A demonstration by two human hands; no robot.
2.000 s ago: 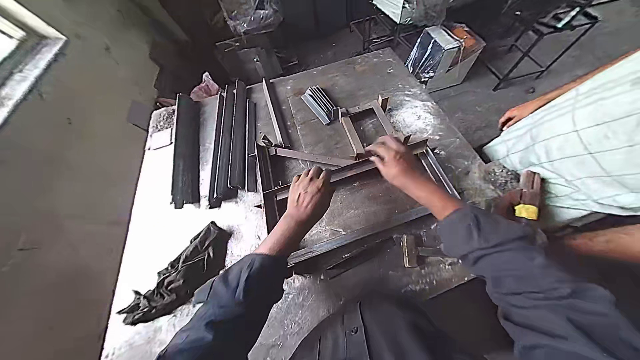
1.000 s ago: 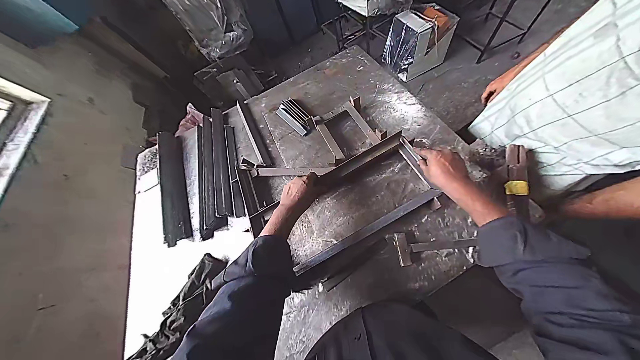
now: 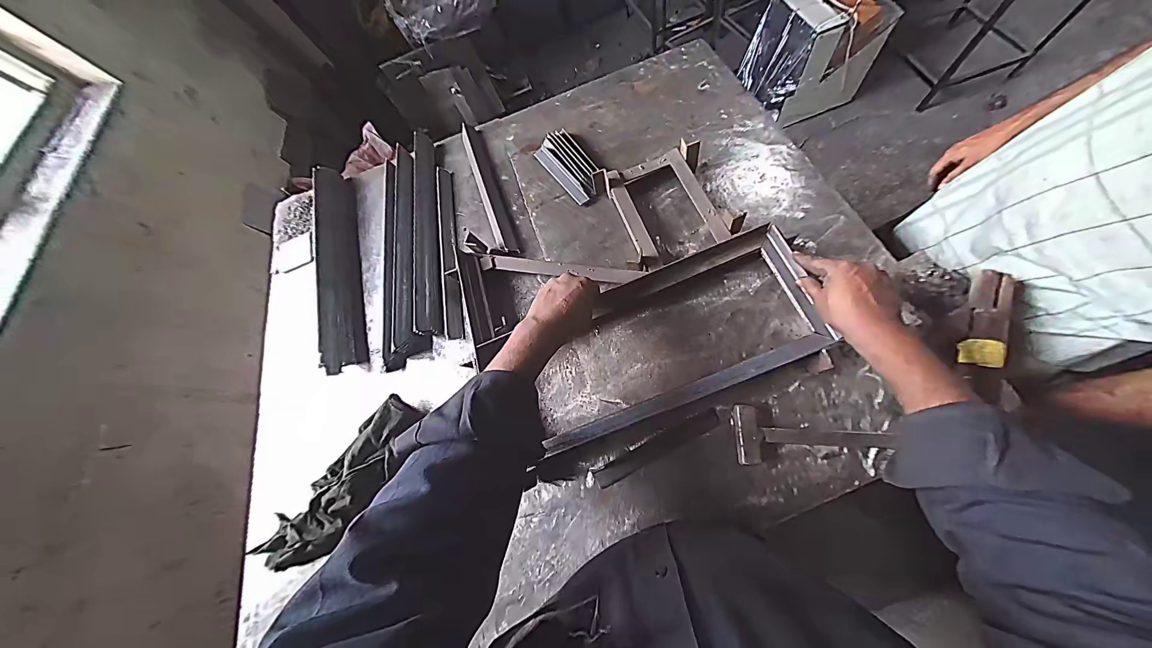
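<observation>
A rectangular frame of angle iron (image 3: 688,396) lies on the steel-topped workbench (image 3: 648,99) in front of me. My left hand (image 3: 565,310) grips its far bar near the left part. My right hand (image 3: 846,292) holds the short right bar close to the far corner. Just beyond the frame, a smaller angle-iron frame (image 3: 691,193) with short upright pieces rests on the bench. A flat bar (image 3: 558,268) runs beside my left hand toward the small frame. Below the big frame's near bar lies a hammer (image 3: 749,436), its handle reaching under my right sleeve.
Long dark angle-iron lengths (image 3: 337,270) lie at the left, with a dark cloth (image 3: 360,477) nearer me. A bundle of short angle pieces (image 3: 567,166) sits toward the back. A bench vise (image 3: 985,324) is at the right edge, beside another person (image 3: 1053,198). A wrapped box (image 3: 823,54) stands behind.
My right hand has moved right, from the far bar to the frame's short right bar. My left hand remains on the far bar.
</observation>
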